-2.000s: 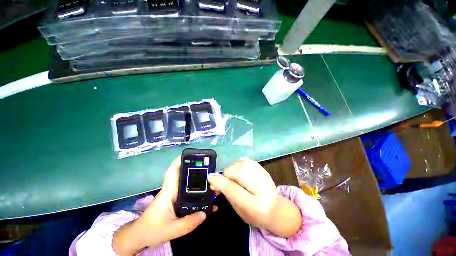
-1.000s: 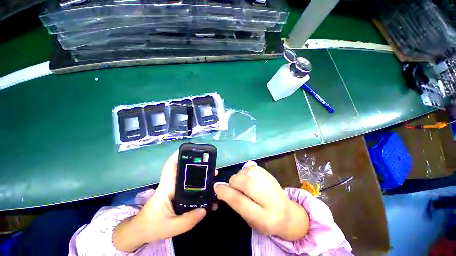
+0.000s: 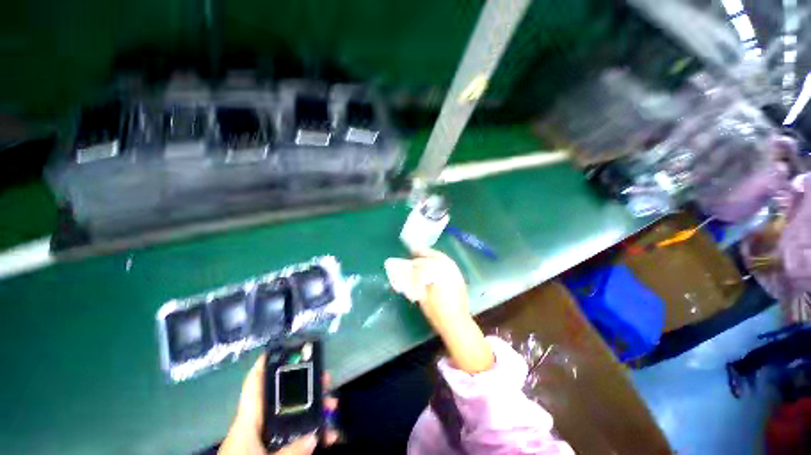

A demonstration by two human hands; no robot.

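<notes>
A black handheld device (image 3: 293, 391) with a square display outline is held upright at the lower middle. My left hand (image 3: 252, 413) is shut around it, partly cut off by the bottom edge. My right hand (image 3: 442, 289) is stretched out over the bench, holding a bunched white wipe (image 3: 403, 276) at its fingertips. It is just below the white solvent bottle (image 3: 423, 227) with a round metallic top. A lens tray (image 3: 240, 322) with several black screen lenses lies on the green bench left of my right hand. The picture is blurred.
Stacked device trays (image 3: 240, 182) stand behind. A blue marker pen (image 3: 471, 241) lies by the bottle. A slanted post (image 3: 467, 89) rises behind it. Brown cartons and a blue stool (image 3: 615, 311) stand below the bench edge. Another person's pink sleeve (image 3: 742, 182) is at the right.
My right hand has moved from beside the device up towards the bottle, and the wipe now shows clearly. The view has tilted up and turned right. My left hand still holds the device.
</notes>
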